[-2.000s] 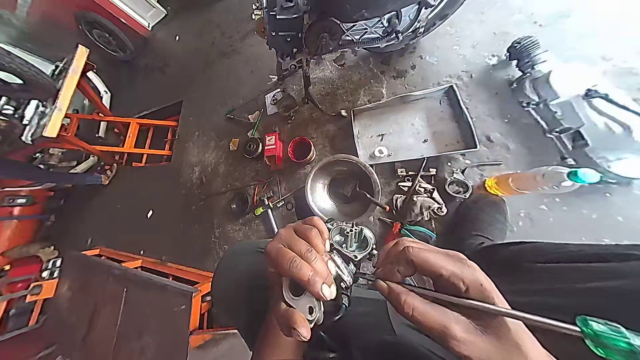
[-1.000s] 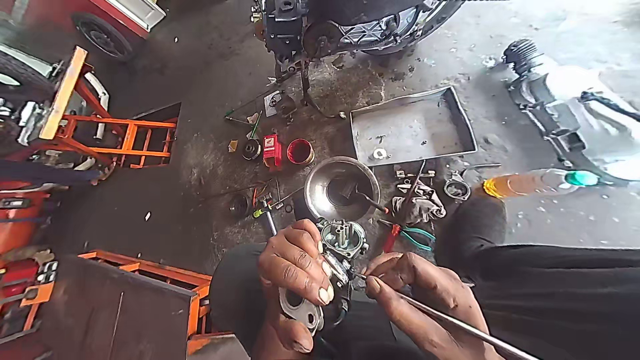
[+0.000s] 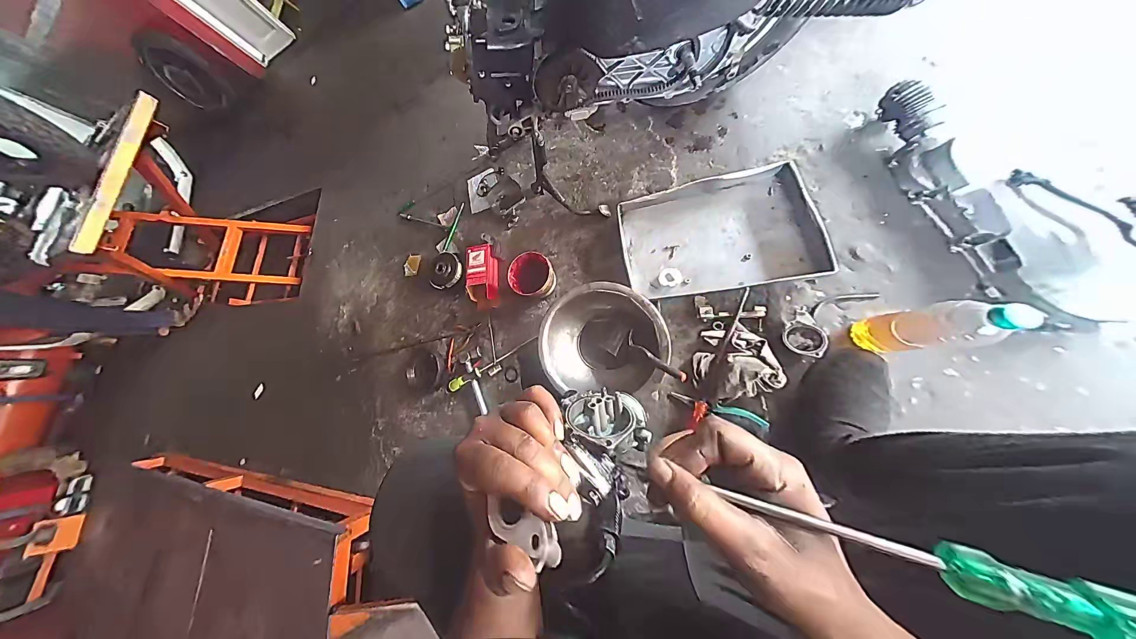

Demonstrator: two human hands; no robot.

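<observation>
My left hand (image 3: 519, 470) grips a carburetor (image 3: 605, 417), its open round bowl side facing up with brass or metal posts inside. A metal flange with holes (image 3: 531, 532) shows below the fingers. Between thumb and fingers, my right hand (image 3: 745, 497) holds the shaft of a long screwdriver (image 3: 843, 532) beside the carburetor. The green transparent handle (image 3: 1021, 581) points to the lower right. Whether the screwdriver's tip touches the carburetor is hidden by the fingers.
Beyond the hands, a steel bowl (image 3: 555, 342) holds a brush-like tool. Around it lie a metal tray (image 3: 728, 231), a red cup (image 3: 532, 275), pliers (image 3: 701, 413), a rag (image 3: 745, 368) and a bottle of amber liquid (image 3: 932, 327). A motorcycle (image 3: 621, 53) stands farther off; orange frames (image 3: 222, 248) are left.
The screwdriver and my right hand have shifted slightly relative to the carburetor, and the green handle, out of view one second ago, shows again. My left hand keeps its hold.
</observation>
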